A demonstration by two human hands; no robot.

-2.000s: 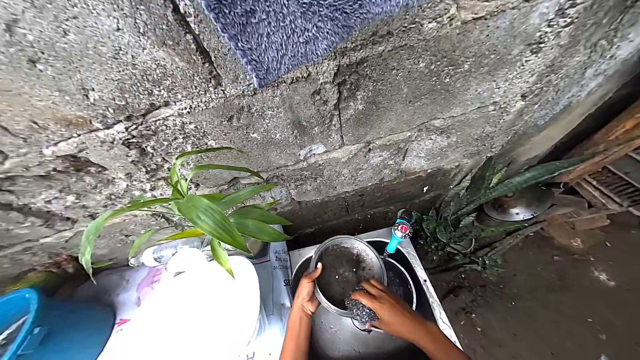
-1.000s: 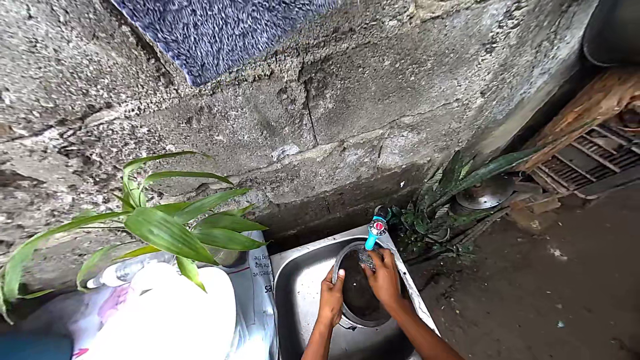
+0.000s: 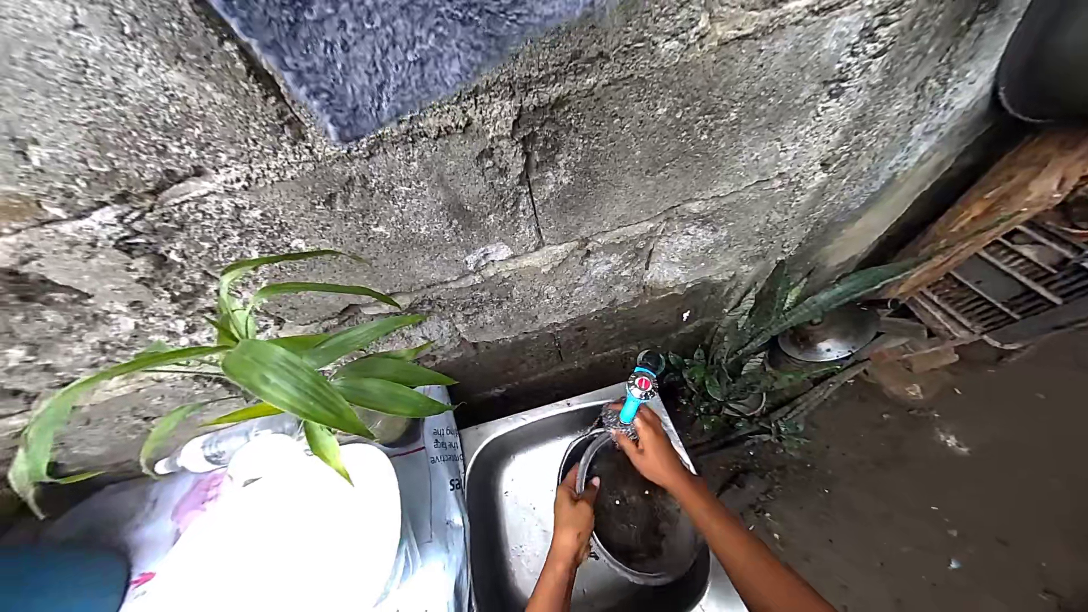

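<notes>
A round metal pan (image 3: 639, 531) with a dark, dirty inside is tilted within the stainless steel sink (image 3: 514, 510). My left hand (image 3: 575, 518) grips its rim on the left side, thumb over the edge. Up at the far rim, my right hand (image 3: 648, 446) holds a dark metallic scouring pad (image 3: 614, 418), partly hidden by the fingers and the faucet. The turquoise faucet (image 3: 639, 391) with a red-marked top stands just over the right hand at the sink's back corner. Whether water runs from it, I cannot tell.
A green leafy plant (image 3: 289, 382) leans over a white rounded object (image 3: 297, 527) left of the sink. A blue container (image 3: 59, 578) is at the lower left. Behind rises a concrete block wall (image 3: 425, 221) with a blue-grey fluffy cloth (image 3: 399, 59). A metal lid (image 3: 829, 333) lies on the right.
My right hand, with the scouring pad, has moved from inside the pan up to the far rim under the faucet. My left hand still holds the rim. The view has shifted.
</notes>
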